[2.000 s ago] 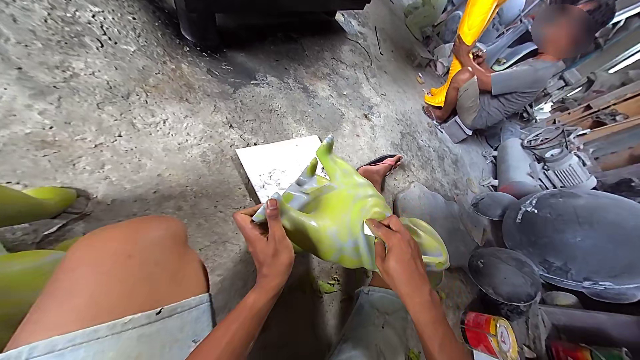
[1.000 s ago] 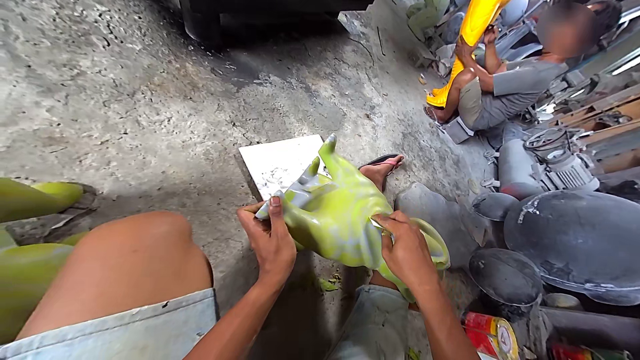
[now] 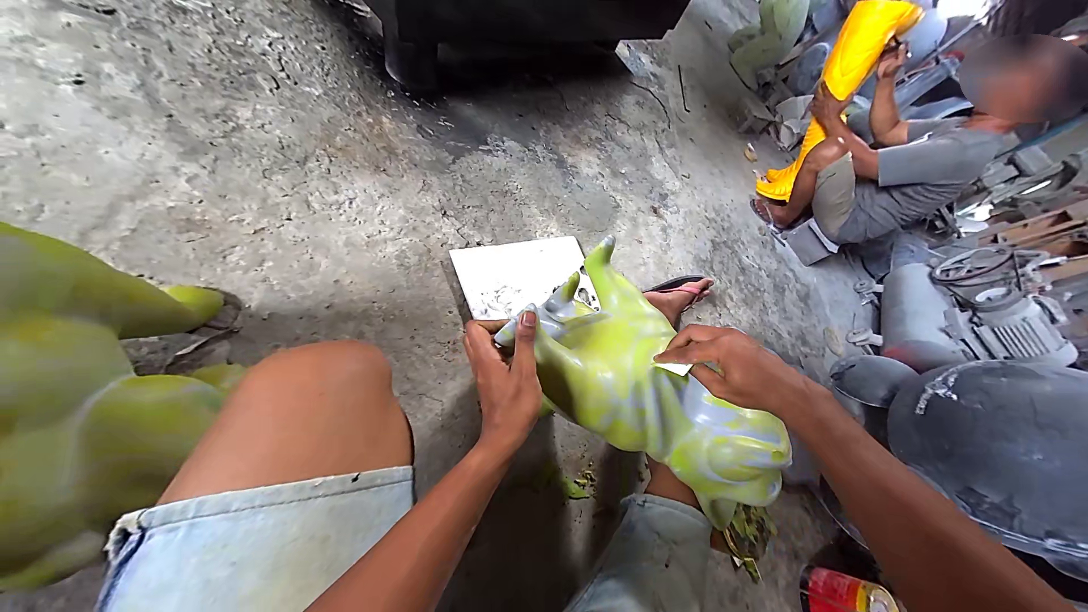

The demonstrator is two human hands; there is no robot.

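A yellow-green dog-shaped figure with grey patches (image 3: 620, 365) lies across between my knees, its head toward the lower right. My left hand (image 3: 506, 374) grips the end of one of its legs, thumb on top. Between the fingers of my right hand (image 3: 731, 361) is a small white flat piece (image 3: 674, 367), held against the figure's body near the neck. What the piece is made of cannot be told. Beyond the figure's legs, a white board (image 3: 518, 272) with grey smears lies on the floor.
Another yellow-green figure (image 3: 93, 382) stands at the left. A person in grey (image 3: 926, 170) sits at the upper right, holding a yellow leg-shaped piece (image 3: 850, 68). An air compressor (image 3: 960, 314), dark round lids (image 3: 1003, 442) and a red can (image 3: 837, 591) are on the right. A dark object with legs (image 3: 527, 25) stands ahead.
The figure has turned in my hands, so its head shows more at the lower right. My right hand has shifted on its body. My left hand keeps its hold on the leg.
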